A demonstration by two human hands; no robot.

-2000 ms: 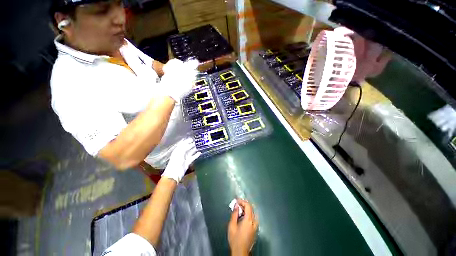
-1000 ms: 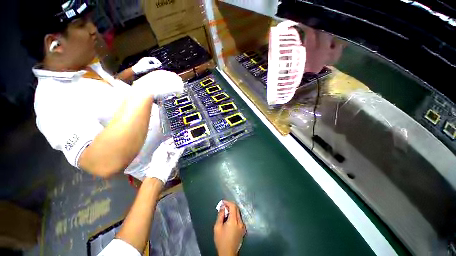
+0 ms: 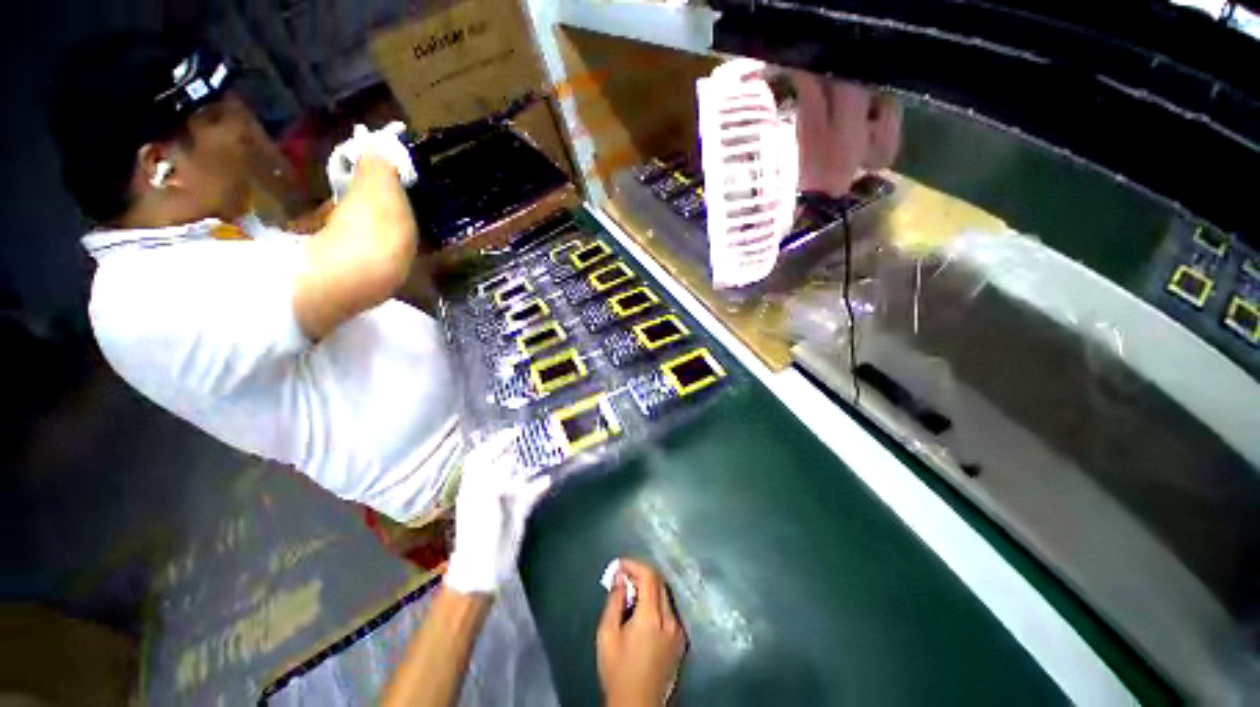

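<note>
A clear phone tray (image 3: 630,439) lies on the dark-green surface, with two rows of keypad phones (image 3: 586,423) with yellow frames round dark screens. My left hand (image 3: 489,514), in a white glove, is at the tray's near left corner, its fingers on the corner beside the nearest phone; the fingertips are partly unclear. My right hand (image 3: 638,630) is bare and rests low over the green surface, apart from the tray. It pinches a small white wiping cloth (image 3: 611,575) between thumb and fingers.
A person (image 3: 263,318) in white stands at the left, close to the tray. A black tray (image 3: 484,180) and a carton (image 3: 456,58) are beyond. A pink fan (image 3: 749,173) stands past the white edge (image 3: 953,539), near more trayed phones (image 3: 669,171).
The view has shifted. The other person's gloved hands have left the tray and one is raised near the black tray. My left hand stays at the tray corner; my right hand still holds the cloth.
</note>
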